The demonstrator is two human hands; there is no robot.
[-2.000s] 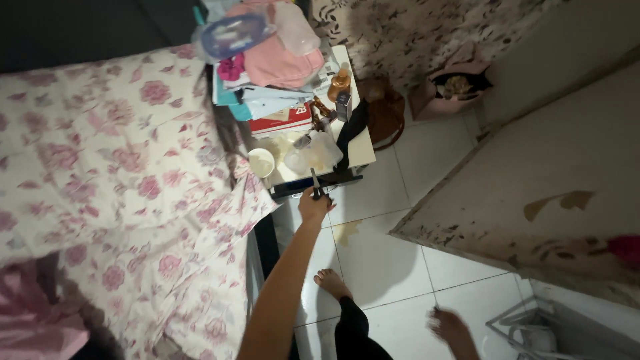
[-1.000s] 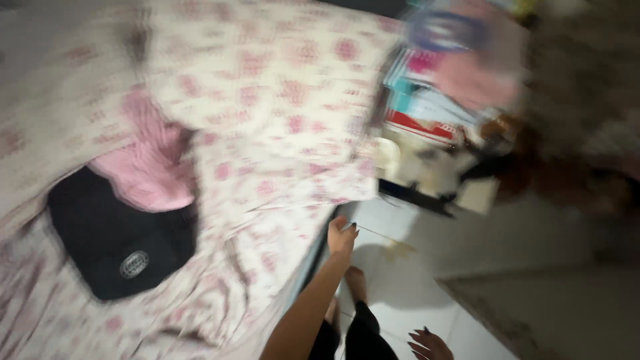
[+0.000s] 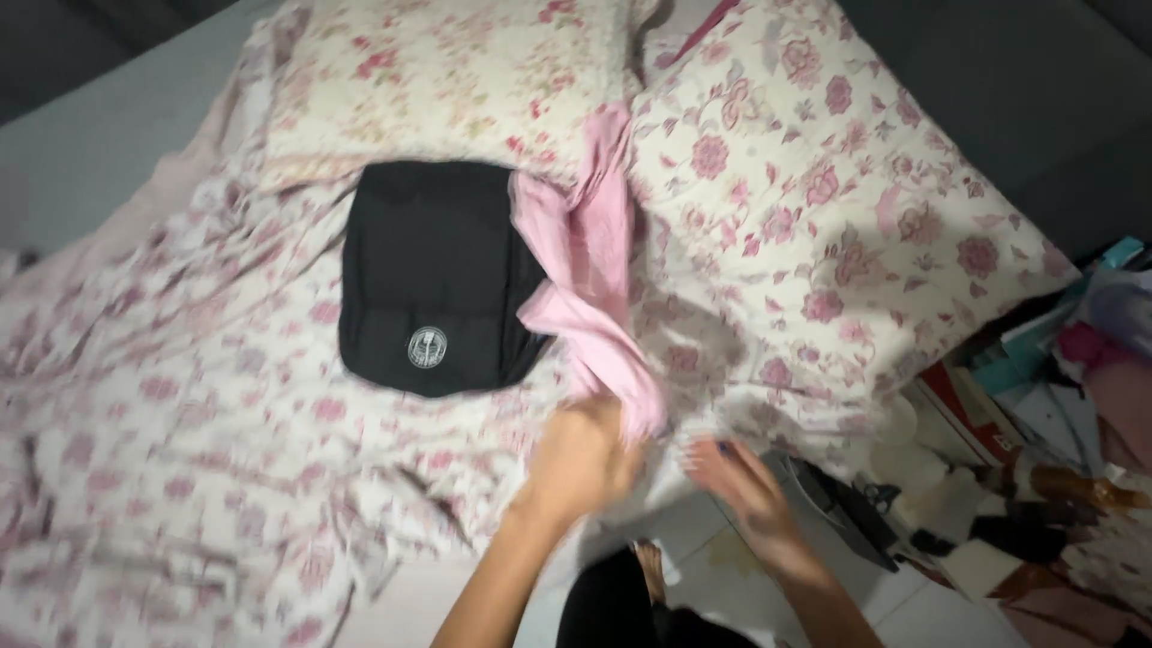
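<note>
A pink cloth (image 3: 598, 261) lies bunched on the bed, its lower end gripped by my left hand (image 3: 580, 459), whose fingers are blurred. Close by on the right, my right hand (image 3: 733, 477) has its fingers spread and holds nothing. Left of the cloth, a black fabric bag (image 3: 432, 270) with a round white emblem lies flat on the floral bedsheet (image 3: 225, 405); the cloth touches its right edge.
Two floral pillows (image 3: 450, 81) (image 3: 810, 198) lie along the top of the bed. At the right, an open drawer (image 3: 837, 513) juts out below a cluttered bedside table, which holds a red and white box (image 3: 958, 409) and folded fabrics (image 3: 1116, 360). White floor tiles (image 3: 927, 612) show below.
The view has swung left from the bedside table to the bed. My left hand, earlier at the drawer, is now shut on the pink cloth. My right hand has come up beside it.
</note>
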